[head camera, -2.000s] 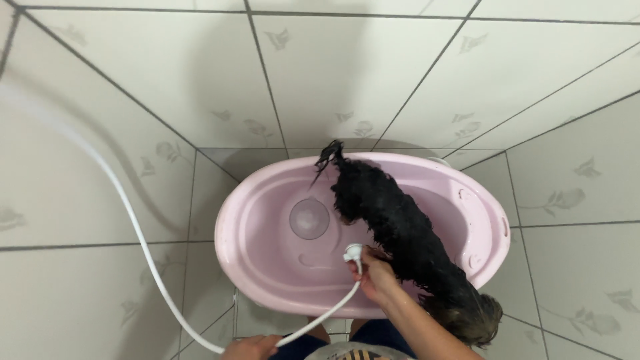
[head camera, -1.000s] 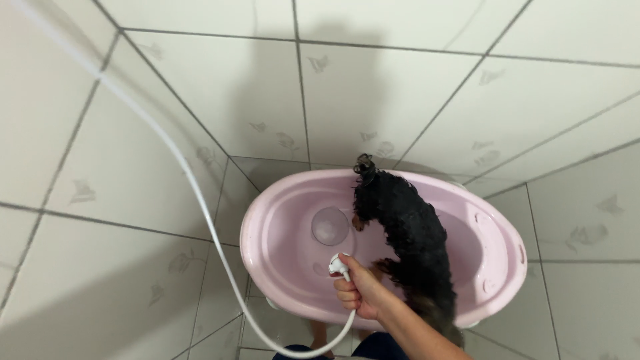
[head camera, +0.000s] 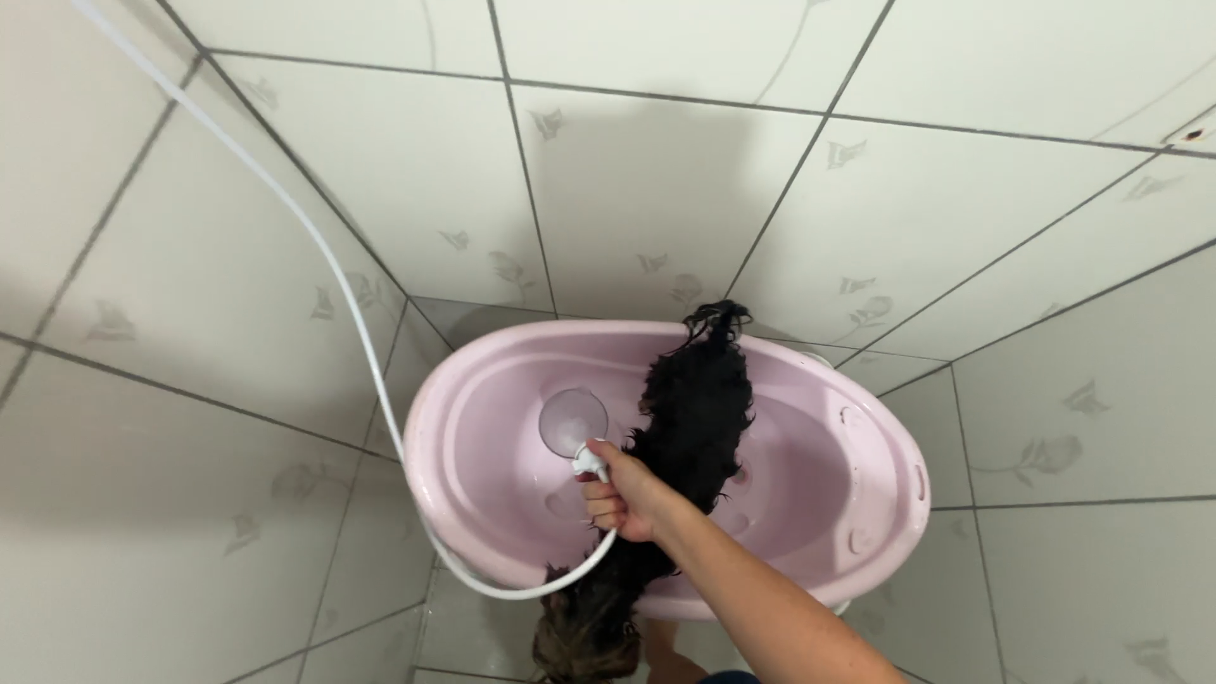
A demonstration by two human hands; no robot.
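My right hand (head camera: 622, 489) is closed around a small white spray head (head camera: 590, 463) on a white hose (head camera: 337, 266). The hose loops under the hand and runs up to the upper left. A wet black dog (head camera: 698, 408) stands in a pink plastic tub (head camera: 907, 475), its tail at the far rim and its head hanging over the near rim. My forearm crosses over part of its body. A clear round cup or bowl (head camera: 573, 423) lies in the tub just beyond the spray head. My left hand is out of view.
Tiled walls (head camera: 665, 190) with a faint flower pattern stand behind the tub and on both sides. Below the near rim, a bare foot (head camera: 673, 665) shows on the tiled floor (head camera: 475, 627). The hose hangs along the left wall and passes over the tub's left rim.
The dog's head end has swung from the lower right to the near rim at lower left. My left hand, on the hose two seconds ago, has left the view. The view has shifted.
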